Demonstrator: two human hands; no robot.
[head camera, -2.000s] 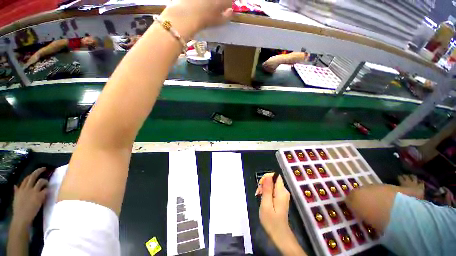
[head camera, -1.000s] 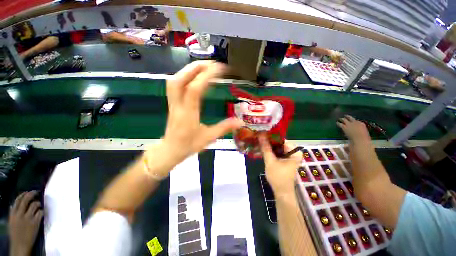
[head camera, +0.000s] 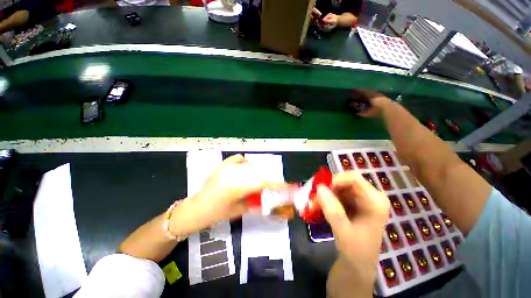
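A shiny red packet (head camera: 315, 195) with white printing is held between my two hands above the release liner sheets. My left hand (head camera: 224, 189), with a beaded bracelet at the wrist, grips its left end and is blurred. My right hand (head camera: 356, 209) pinches its right end. Below, one white sheet (head camera: 201, 166) carries grey adhesive pads (head camera: 215, 259). The other white sheet (head camera: 268, 238) has black adhesive pieces (head camera: 266, 267) at its near end. A smartphone (head camera: 319, 231) lies partly hidden beneath my right hand. No tweezers can be made out.
A white foam tray (head camera: 402, 260) of red pieces stands at right. A neighbour's arm (head camera: 431, 160) reaches over it to the green conveyor belt (head camera: 192, 105), which carries several phone units (head camera: 91, 111). A third liner sheet (head camera: 57, 233) and a yellow label (head camera: 172, 272) lie at left.
My left hand has come down from above onto the red packet, which is now lower and held with both hands. The neighbour's arm reaches over the belt. The view has tilted down.
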